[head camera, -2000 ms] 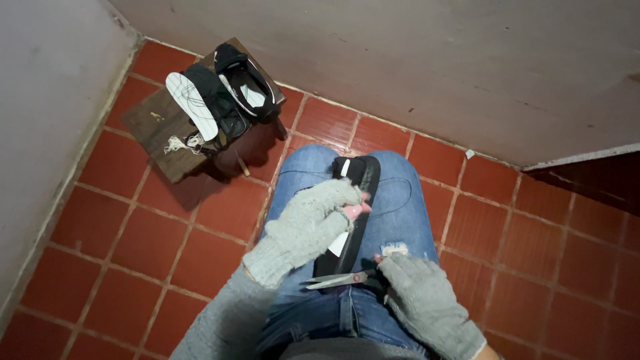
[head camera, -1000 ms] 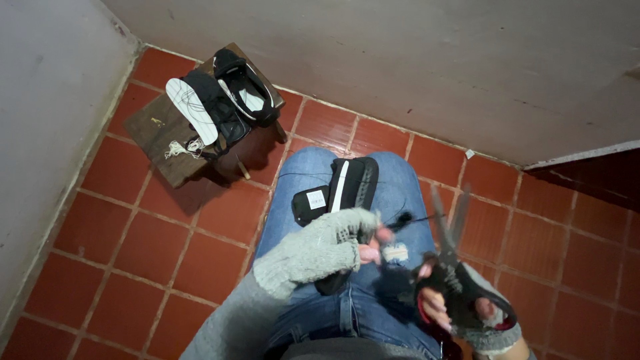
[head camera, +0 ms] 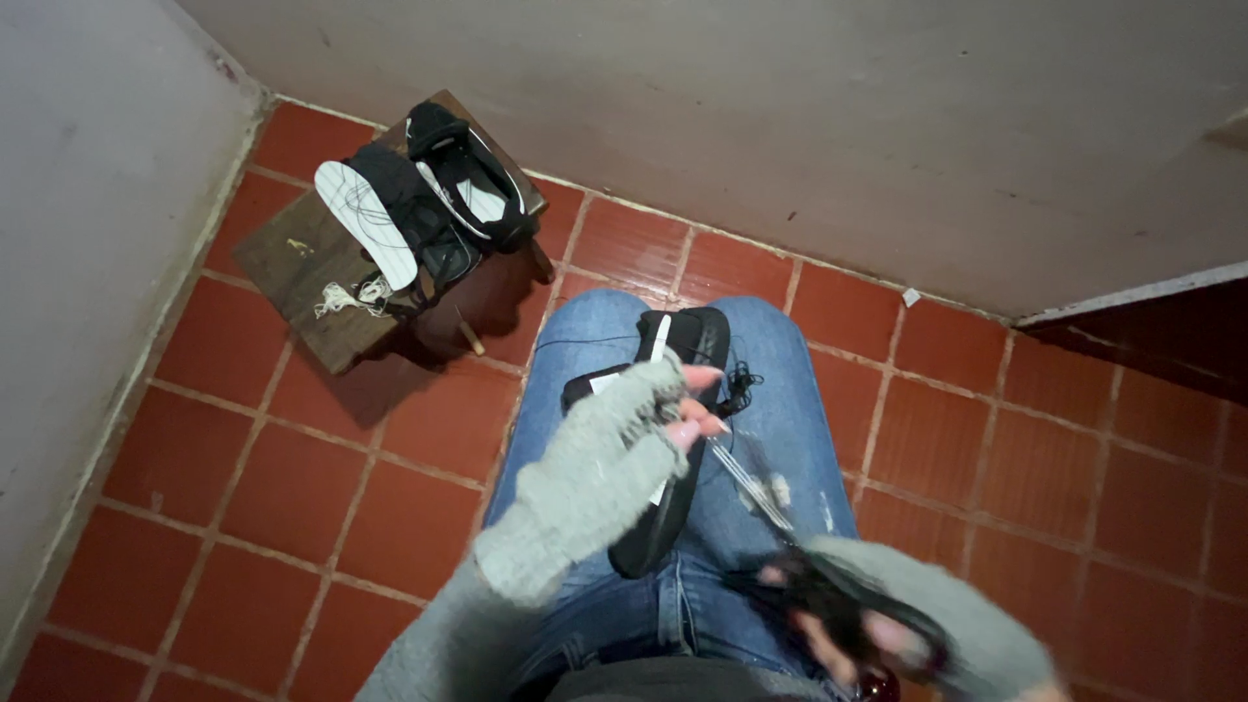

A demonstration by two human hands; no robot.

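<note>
A black shoe sole (head camera: pixel 710 341) with a white strip lies lengthwise on my jeans-covered lap. My left hand (head camera: pixel 624 439), in a grey fingerless knitted glove, is over the sole, fingers bent; what they pinch is too small to tell. In my right hand (head camera: pixel 858 624), gloved alike and blurred, is a pair of scissors (head camera: pixel 751 483) with dark handles, blades pointing at my left fingertips. A tangle of black thread (head camera: pixel 741 388) rests on the lap right of the sole. Partly under my left hand is a black piece (head camera: pixel 579 390) with a white patch.
At the upper left a wooden stool (head camera: pixel 292 244) stands on the tiled floor, bearing a black shoe upper (head camera: pixel 502 219), a white insole (head camera: pixel 366 222) with thread on it, and a bundle of white cord (head camera: pixel 353 298). Walls (head camera: pixel 682 117) meet behind the stool.
Two seconds ago the scissors lay low over the lap; one second ago my right hand held them up at the right, blades apart. Now the blades are close together near my left fingers.
</note>
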